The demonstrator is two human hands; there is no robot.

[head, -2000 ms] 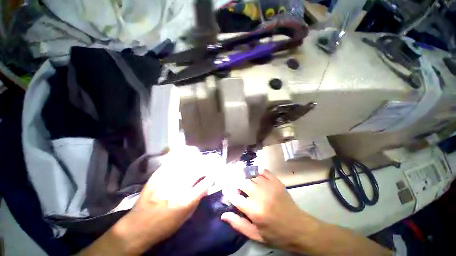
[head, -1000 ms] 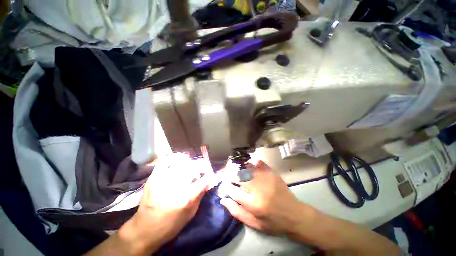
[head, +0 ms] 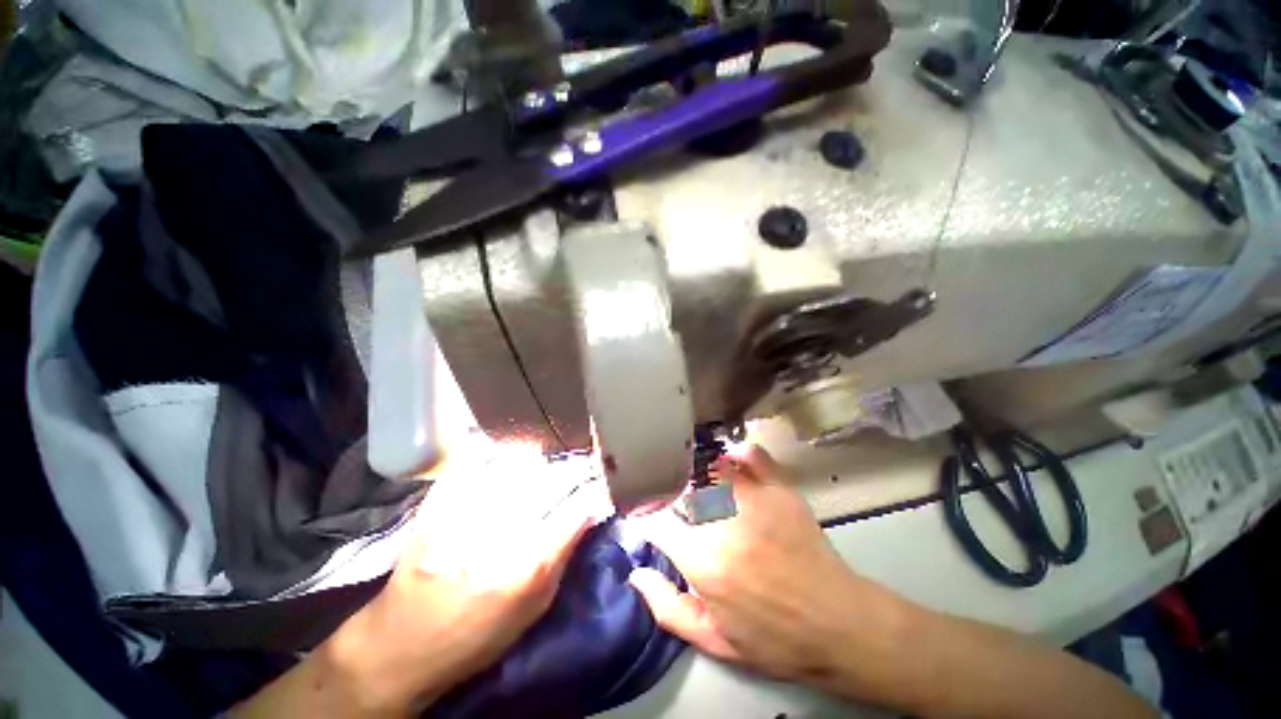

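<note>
The garment (head: 576, 639), navy in front and black, grey and white at the left, lies bunched around the needle area of the cream sewing machine (head: 885, 225). My left hand (head: 478, 576) presses and pinches the cloth left of the needle, its fingers washed out by the lamp glare. My right hand (head: 738, 562) pinches the navy cloth just right of it, its fingertips partly behind the small metal part beside the needle. The needle and presser foot are lost in glare and behind the take-up lever cover (head: 629, 365).
Large shears with a purple strip (head: 660, 134) lie on top of the machine head. Black-handled scissors (head: 1014, 509) lie on the bed at the right, with a pale control panel (head: 1215, 485) beyond. White cloth (head: 323, 56) is heaped behind.
The view has shifted closer to the machine head. Both hands stay on the cloth at the needle; the navy cloth between them shows more than two seconds ago.
</note>
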